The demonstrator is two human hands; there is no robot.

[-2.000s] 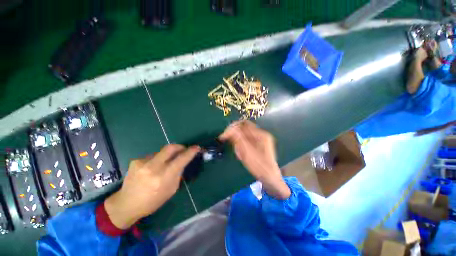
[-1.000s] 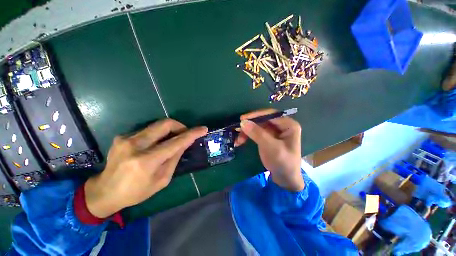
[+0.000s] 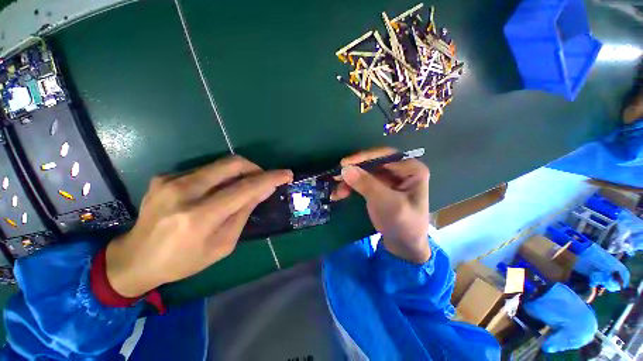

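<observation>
A black phone housing (image 3: 271,216) lies under my hands on the dark green bench, its blue-black mainboard (image 3: 310,204) with a bright square at the right end. My left hand (image 3: 201,215) lies over its left part and holds it, fingertips at the board's upper edge; much of the housing is hidden under it. My right hand (image 3: 391,201) holds a slim dark tool (image 3: 384,161) with a silver flat end pointing up right. Its other end is at the board's upper edge. A pile of cream and orange flex parts (image 3: 409,70) lies beyond my right hand.
Other open phone housings (image 3: 67,151) stand in a row at the left, with small white and orange pieces in them. A blue bin (image 3: 553,46) is at the upper right. Cardboard boxes (image 3: 479,296) are below at right. Another person's blue sleeve (image 3: 599,151) shows at the right edge.
My hands came together over the phone, and the tool now shows clearly in my right hand. The view moved closer to the bench. Over the last second the hands have barely moved.
</observation>
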